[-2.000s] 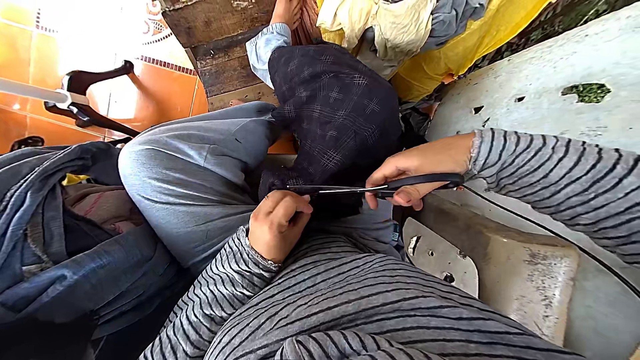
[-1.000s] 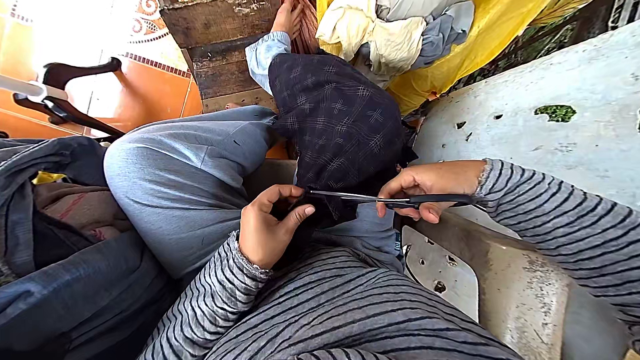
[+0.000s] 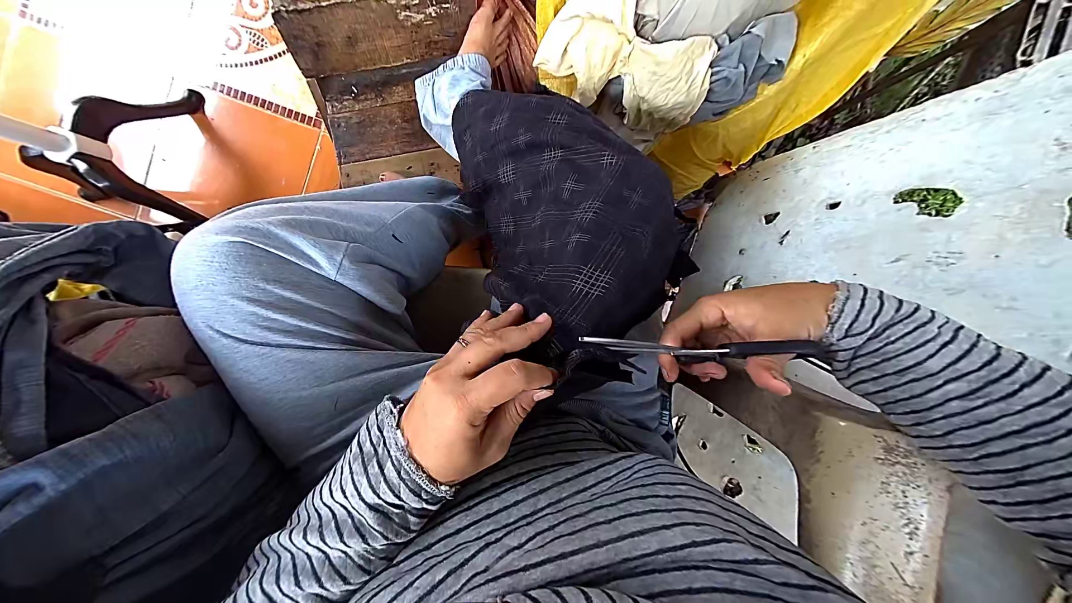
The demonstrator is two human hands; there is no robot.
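A dark navy cloth with a pale crosshatch pattern (image 3: 578, 209) lies draped over my lap and leg. My left hand (image 3: 481, 389) rests at its near edge, fingers spread a little and bent over the dark fabric; a ring shows on one finger. My right hand (image 3: 737, 331) holds a pair of scissors with black handles (image 3: 770, 349). The metal blades point left, slightly apart, with their tips by the fabric edge close to my left fingers. Frayed bits of dark cloth hang just under the blades. Whether my left fingers pinch the cloth is hard to see.
Left of my leg lies a pile of denim clothes (image 3: 126, 469). Beyond are wooden boards (image 3: 377, 84), a dark chair-like base (image 3: 117, 159) on orange tiles, and cream and grey cloths (image 3: 670, 75) on yellow sheeting (image 3: 754, 109). A worn, pale panel with holes (image 3: 904, 209) stands right.
My left fingers have spread over the cloth's near edge, where they were more bunched before. The scissors stay in my right hand, and their blades now show a small gap.
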